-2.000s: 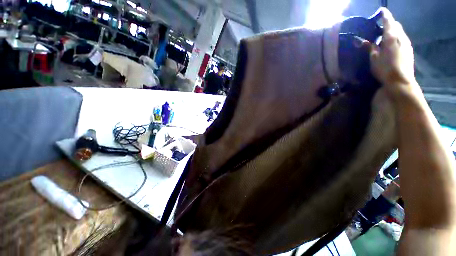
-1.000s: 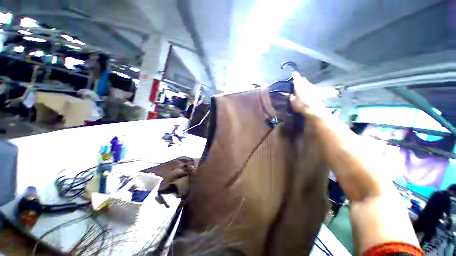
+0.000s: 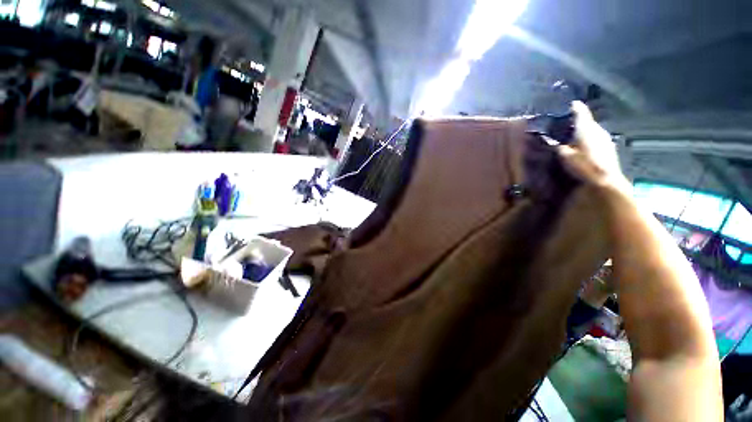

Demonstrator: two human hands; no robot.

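Observation:
A brown sleeveless garment [image 3: 462, 189] hangs raised and tilted in front of me, its dark-edged armhole facing left. A small dark button [image 3: 517, 192] shows at the front below the neck. My right hand [image 3: 592, 152] is raised at the neckline, closed on the dark hanger [image 3: 552, 125]; the hook above it is faint and blurred. My bare right forearm runs down the right side. My left hand is not in view; the garment's lower part is cut off by the bottom edge.
A white table [image 3: 107, 189] holds a white basket [image 3: 239, 288], bottles [image 3: 223, 194], a corded black tool [image 3: 76, 268], cables [image 3: 152, 239] and crumpled brown cloth [image 3: 305, 247] behind the garment. A white roll [image 3: 41, 371] lies lower left. A green sack [image 3: 587, 383] is lower right.
The garment first moved away and hung more upright, then came nearer and tilted again. The view swung too. My right hand keeps hold at the neck.

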